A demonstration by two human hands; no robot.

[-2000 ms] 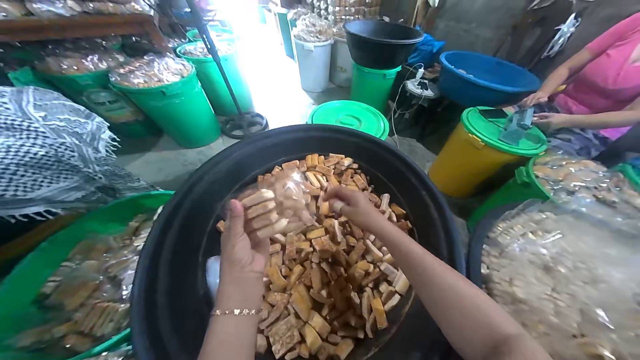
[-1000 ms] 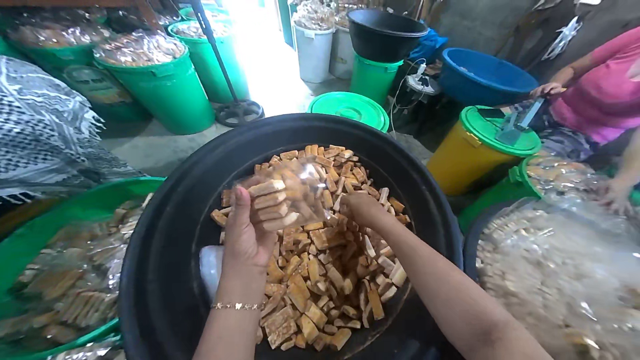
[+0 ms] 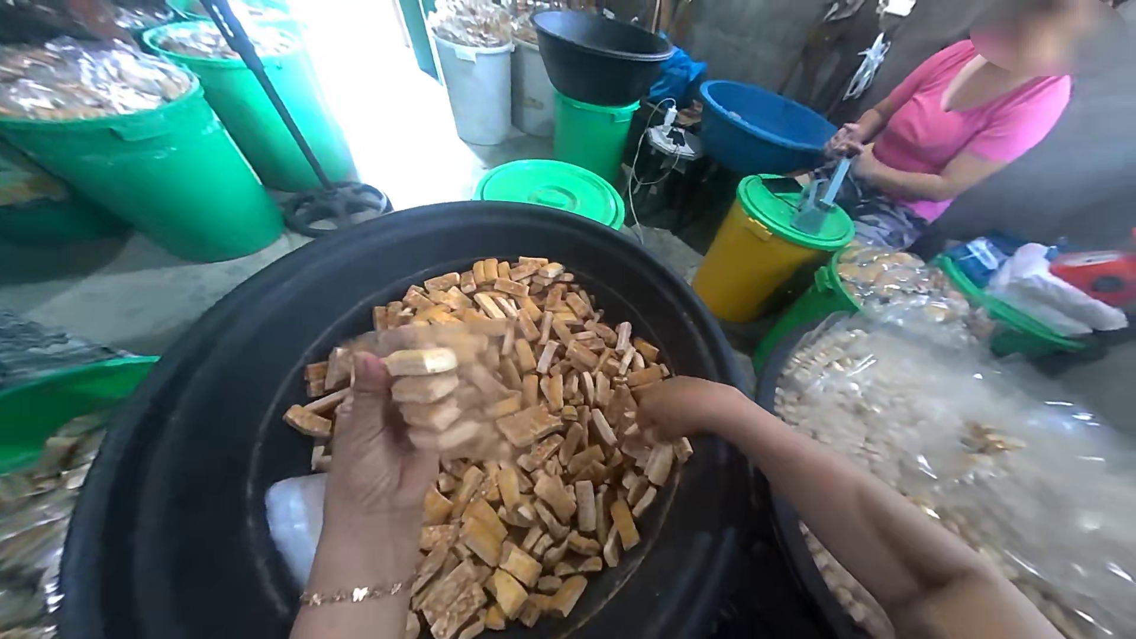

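A large black plastic tub [image 3: 204,373] holds a heap of small brown and golden rectangular biscuit-like pieces [image 3: 550,497]. Over the heap's left side, my left hand [image 3: 382,444] grips a clear plastic bag [image 3: 488,382] with several pale-edged pieces [image 3: 422,388] stacked inside. The bag is partly blurred. My right hand [image 3: 683,408] is down at the heap's right edge, its fingertips among the pieces; whether it holds any is hidden. A whitish plastic bundle [image 3: 297,519] lies in the tub beside my left wrist.
Green bins [image 3: 169,177] of bagged goods stand at the left. A yellow bin with a green lid [image 3: 772,240] stands beyond the tub, near a seated person in pink [image 3: 958,133]. At right, a dark tub [image 3: 799,550] holds plastic-covered pale pieces; a round green lid [image 3: 550,191] lies ahead.
My right hand has moved away from the bag to the right edge of the heap. My left hand keeps hold of the bag. The view has shifted somewhat.
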